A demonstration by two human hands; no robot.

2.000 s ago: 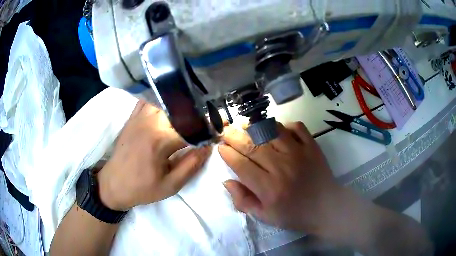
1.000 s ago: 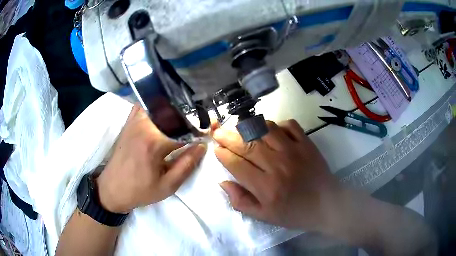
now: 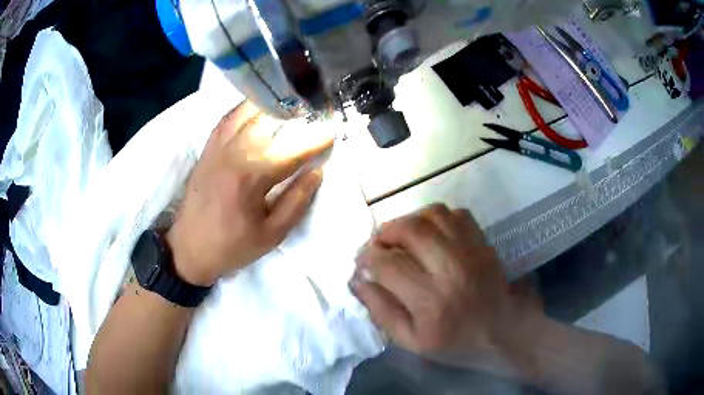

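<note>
A white garment (image 3: 255,332) lies bunched over the table front and spreads to the left. My left hand (image 3: 247,185), with a black watch at the wrist, lies on the cloth, its fingertips in bright light beside the needle area of the sewing machine (image 3: 332,38). My right hand (image 3: 432,281) is at the garment's right edge, nearer the table front, fingers curled with the cloth edge at thumb and fingertips. It is slightly blurred. The needle and presser foot are hard to make out in the glare.
Teal snips (image 3: 540,146), red-handled scissors (image 3: 544,116), a black card (image 3: 475,73) and a purple card (image 3: 567,85) with a metallic stick lie right of the machine. A ruler strip (image 3: 587,200) runs along the table edge. Dark cloth (image 3: 131,69) is at the left.
My right hand has moved away from the needle area, down towards the table front. My left hand stays beside the needle area. The view has shifted, so the machine sits higher in the picture.
</note>
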